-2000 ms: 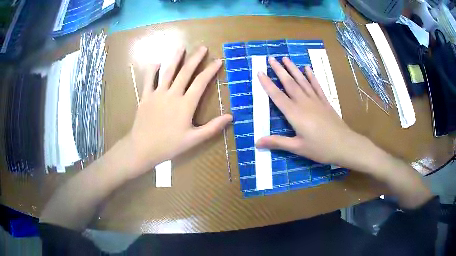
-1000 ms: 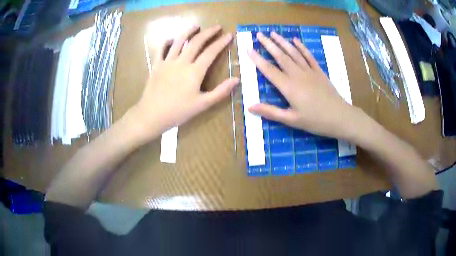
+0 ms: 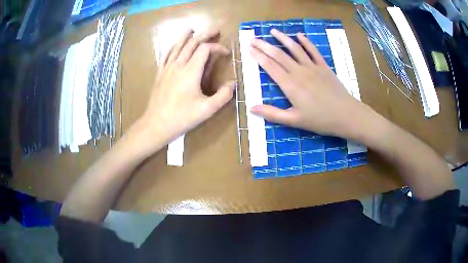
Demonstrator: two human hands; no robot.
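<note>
The blue solar cell sheet (image 3: 313, 160) lies flat on the bench. One white strip (image 3: 257, 149) lies along its left edge and another (image 3: 339, 51) along its right side. My right hand (image 3: 313, 97) is spread flat on the sheet, with fingertips and thumb at the left strip. A thin busbar ribbon (image 3: 239, 138) lies just left of the sheet, with short ribbon ends reaching it. My left hand (image 3: 187, 90) is left of the ribbon, fingers bent, thumb tip at the ribbon and apart from the index finger. It partly covers another white strip (image 3: 175, 150).
At the left lie a dark strip stack (image 3: 40, 102), white strips (image 3: 74, 97) and a ribbon bundle (image 3: 105, 82). At the right are another ribbon bundle (image 3: 387, 43), a long white piece (image 3: 414, 61) and a black item with a yellow square (image 3: 440, 60). Blue sheets (image 3: 95, 7) lie at the back left.
The left white strip has moved left to the sheet's edge, along with my right fingers. My left fingers have bent inward from being spread. The whole view has also shifted.
</note>
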